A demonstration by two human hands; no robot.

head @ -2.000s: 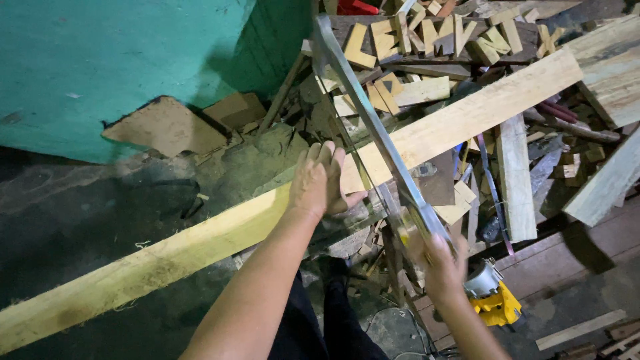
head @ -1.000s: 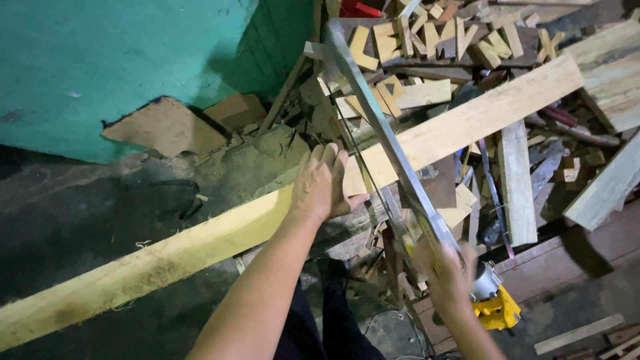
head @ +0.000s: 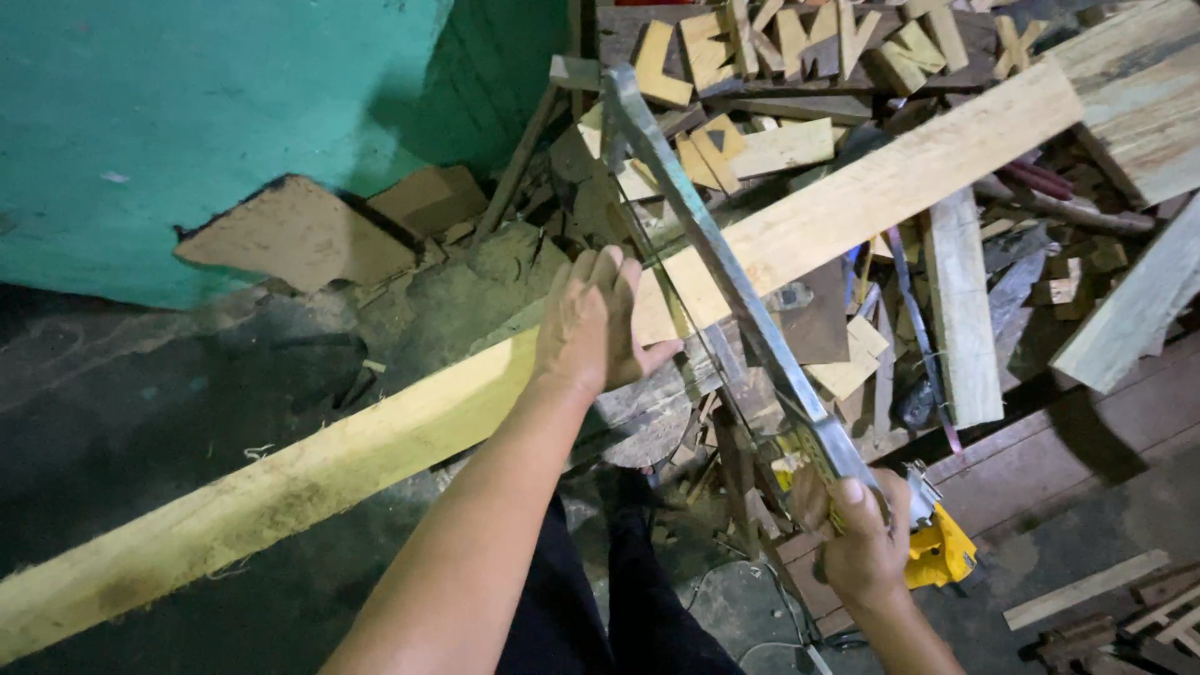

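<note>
A long pale wooden board (head: 891, 197) runs diagonally from lower left to upper right. My left hand (head: 595, 319) presses on it near the middle, gripping its edge with fingers over the top and thumb on the near side. A metal-framed hacksaw (head: 722, 267) crosses the board just right of that hand, its thin blade over the wood. My right hand (head: 862, 516) is closed around the saw's handle at lower right. How deep the blade sits in the wood cannot be told.
Cut wooden letters (head: 708, 52) lie on a dark plank at the top. Offcuts and a grey-white board (head: 966, 309) are heaped at right. A yellow power tool (head: 940, 548) sits beside my right hand. A green wall (head: 234, 122) stands at upper left.
The hacksaw and my right hand have shifted down toward the lower right compared with a second ago. My left hand stays in place on the board.
</note>
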